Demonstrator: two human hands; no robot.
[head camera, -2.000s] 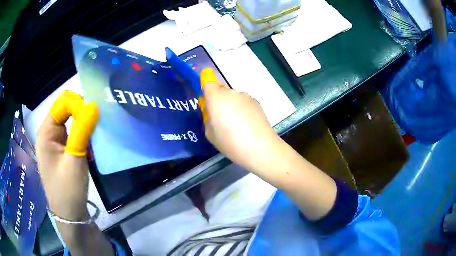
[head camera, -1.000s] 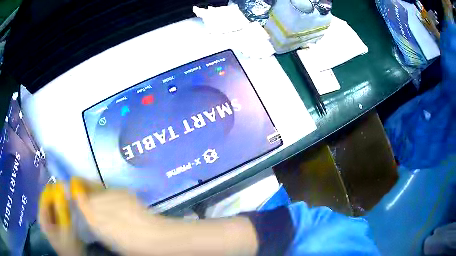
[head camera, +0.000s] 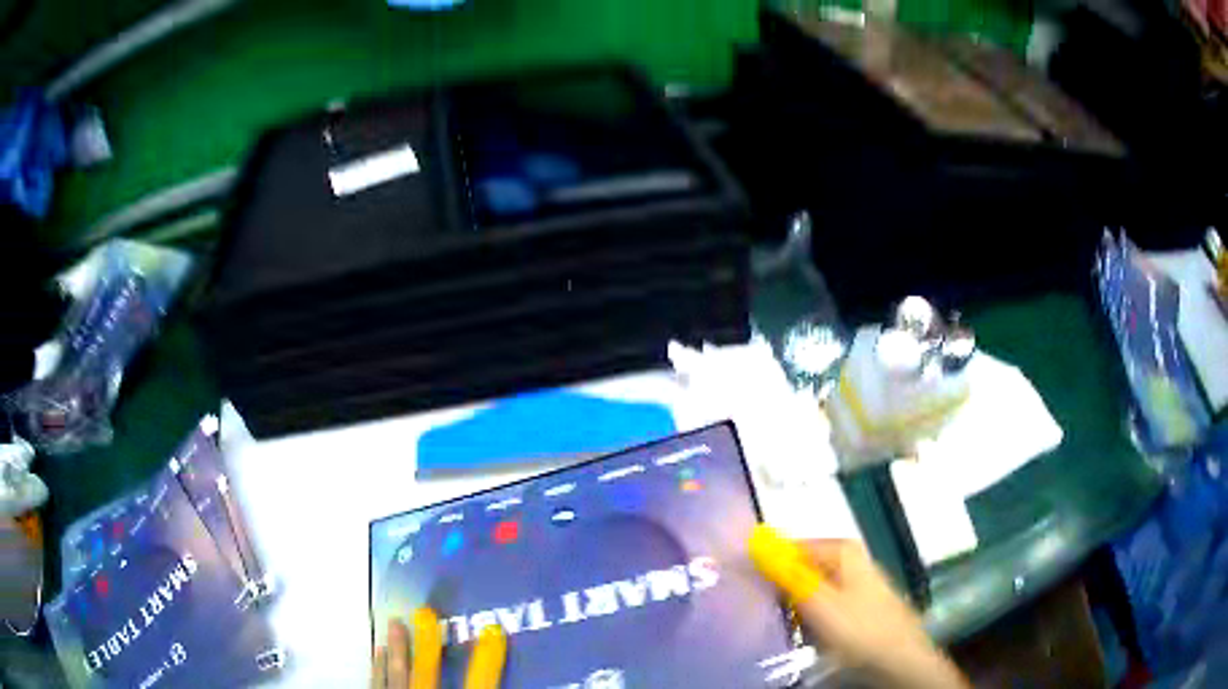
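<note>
A tablet (head camera: 593, 552) lies on the white pad (head camera: 317, 518), its screen covered by the purple-blue "SMART TABLET" film. Its near side is cut off by the frame's bottom edge. My left hand (head camera: 438, 653), with yellow finger cots, is over the tablet's left part, mostly out of frame; its grip is hidden. My right hand (head camera: 862, 612) is at the tablet's right edge, a yellow-cotted finger on its border. A blue squeegee (head camera: 546, 431) lies flat behind the tablet, touched by neither hand.
Stacked black trays (head camera: 471, 303) stand behind the pad, a dark tablet in the top one. Fanned printed films (head camera: 162, 592) lie left. Whitish dispenser bottles (head camera: 896, 390), wipes (head camera: 774, 397) and white cards (head camera: 943, 512) are right. A blue sleeve (head camera: 1178, 559) shows far right.
The film has gone from lifted to flat on the screen. The squeegee has left my right hand. Both hands are now at the tablet, and the view has tilted up towards the trays.
</note>
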